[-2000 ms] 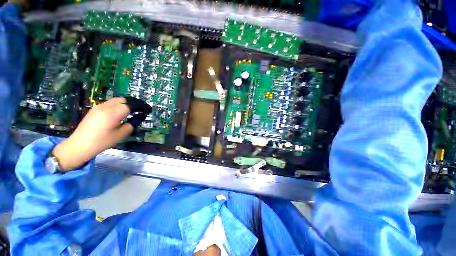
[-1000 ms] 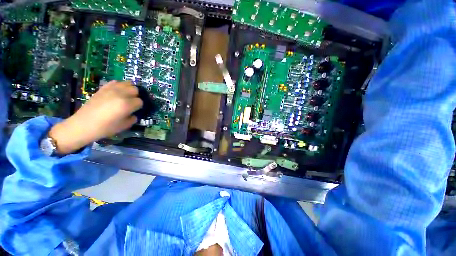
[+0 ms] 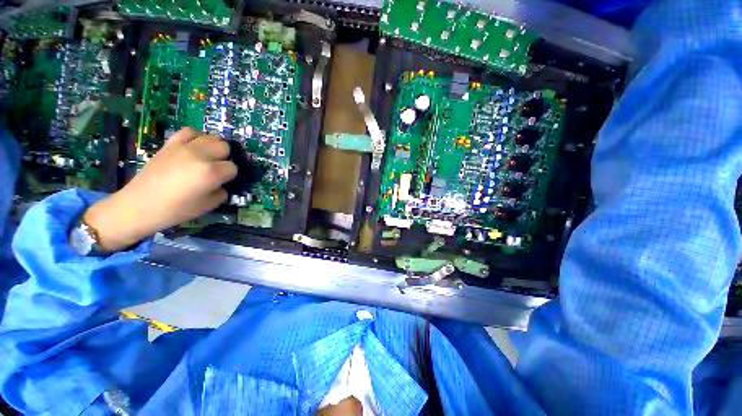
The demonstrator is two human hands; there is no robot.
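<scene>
My left hand [image 3: 175, 183] is over the lower left part of a green printed circuit board [image 3: 191, 81] in a black pallet. Its fingers are curled around a dark clump of black components [image 3: 244, 166], just above the board. My right hand is out of the picture; only its blue sleeve shows at the right, reaching up past the top edge. A second green board [image 3: 443, 146] lies in its own pallet to the right, with a column of black components [image 3: 517, 162] along its right side and two white-topped round capacitors at its upper left.
A silver conveyor rail [image 3: 350, 281] runs in front of the pallets. Pale-green and silver clamps [image 3: 351, 142] sit between and below the boards. Green board strips [image 3: 456, 31] lie above them. Another board [image 3: 57, 101] is at the far left.
The view has shifted, so the boards sit higher than two seconds ago. My left hand stays over the same board with the dark clump. The right sleeve remains at the right.
</scene>
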